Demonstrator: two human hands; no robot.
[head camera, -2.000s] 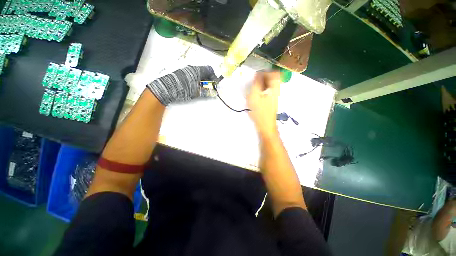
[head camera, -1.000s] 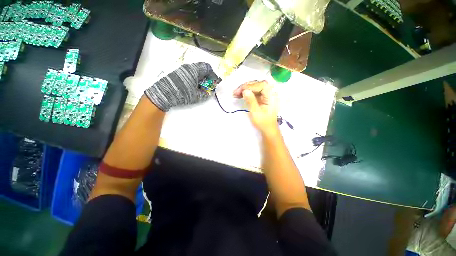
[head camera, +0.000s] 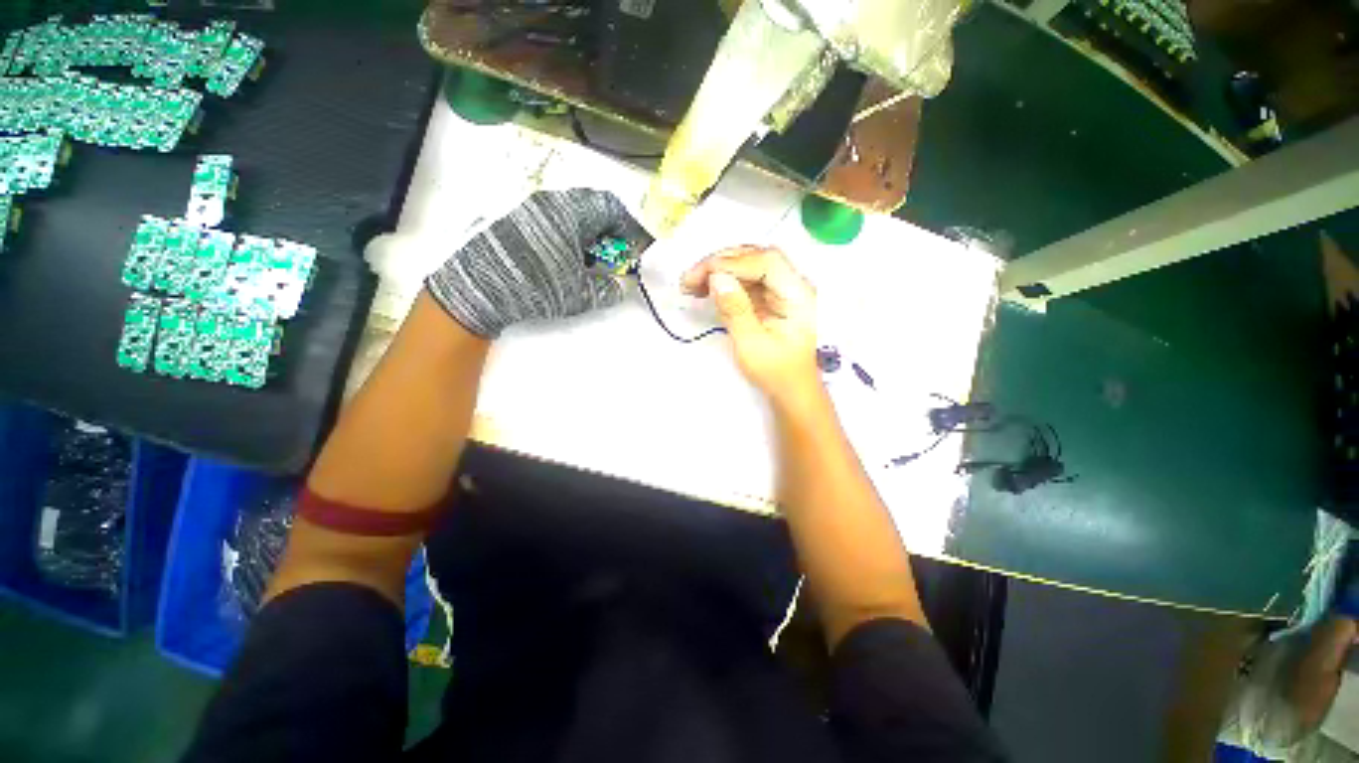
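My left hand (head camera: 534, 266), in a grey-black striped knit glove, is closed on a small green circuit board (head camera: 613, 254) just below the tip of the pale yellow wrapped arm (head camera: 718, 122). A thin black cable (head camera: 663, 322) runs from the board in a curve to my bare right hand (head camera: 757, 306) and passes out of sight at it. My right hand is just right of the board with its fingers curled. Whether the fingers grip anything is too blurred to tell. Dark cable ends (head camera: 830, 359) show on the white sheet (head camera: 641, 425) beyond the hand.
More black cables (head camera: 1028, 465) lie at the sheet's right edge and on the green bench (head camera: 1155, 477). Green board panels (head camera: 209, 291) lie on the black mat (head camera: 321, 179) at left. Blue bins (head camera: 187, 596) stand below. A brown machine stand (head camera: 879, 167) and a pale post (head camera: 1177, 231) stand behind.
My right hand came away from its raised, blurred position beside the arm tip, down and slightly left. The board in my left hand has turned and shows more of its green face.
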